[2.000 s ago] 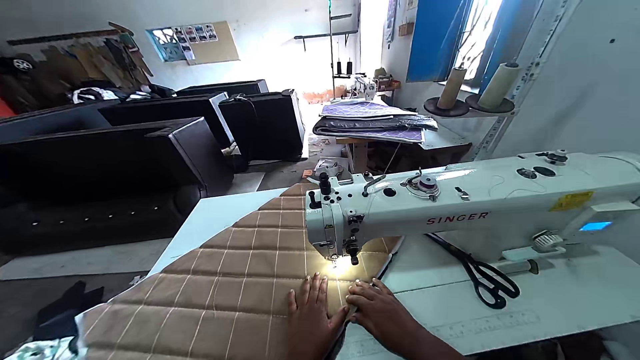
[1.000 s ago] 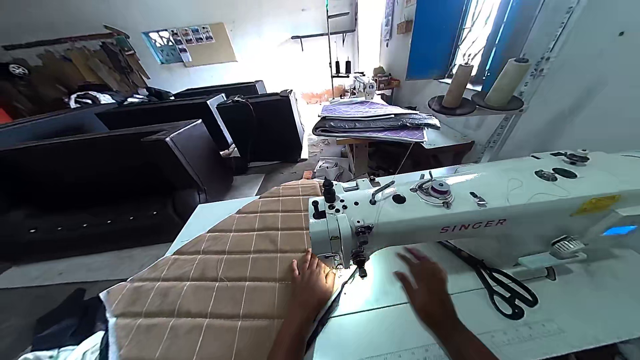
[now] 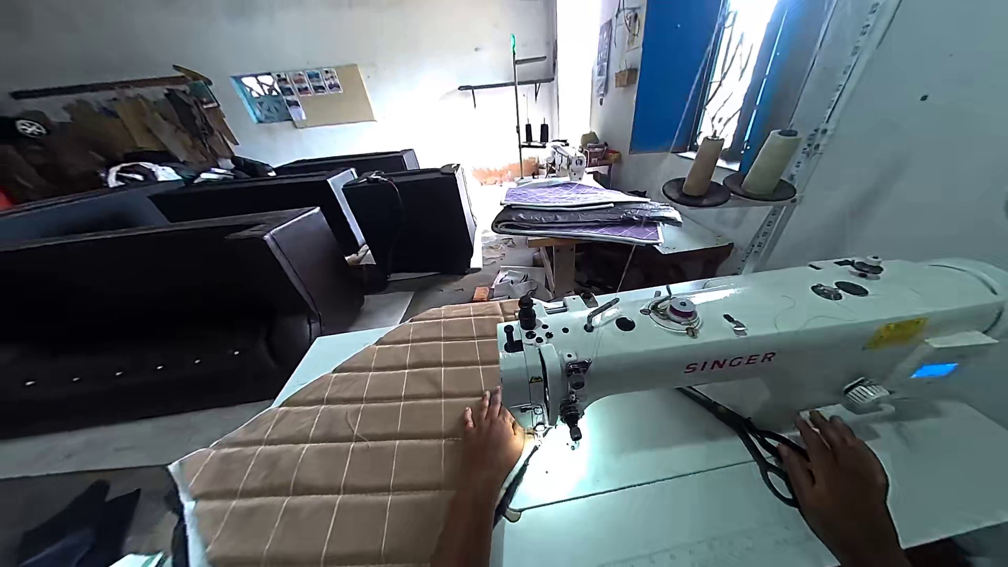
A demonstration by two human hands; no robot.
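Note:
A tan quilted fabric panel (image 3: pixel 378 417) with white stitched lines lies on the sewing table, its right edge under the head of a white Singer sewing machine (image 3: pixel 709 346). My left hand (image 3: pixel 494 445) rests flat on the panel, just left of the lit needle area. At the right of the bed, my right hand (image 3: pixel 843 480) is at the handles of black scissors (image 3: pixel 748 441); whether its fingers grip them cannot be told. The scissors' blades point up and left under the machine arm. A dark strip runs along the panel's edge beside my left wrist.
Two thread cones (image 3: pixel 764 165) stand on holders behind the machine. Folded purple and black quilted pieces (image 3: pixel 583 213) are stacked on a table beyond. Dark sofas (image 3: pixel 157 315) fill the left side. A blue shutter (image 3: pixel 677 79) and window are at the back right.
My right hand has left the panel beside the needle and moved right across the bed to the scissors' handles. My left hand stays on the panel near the needle.

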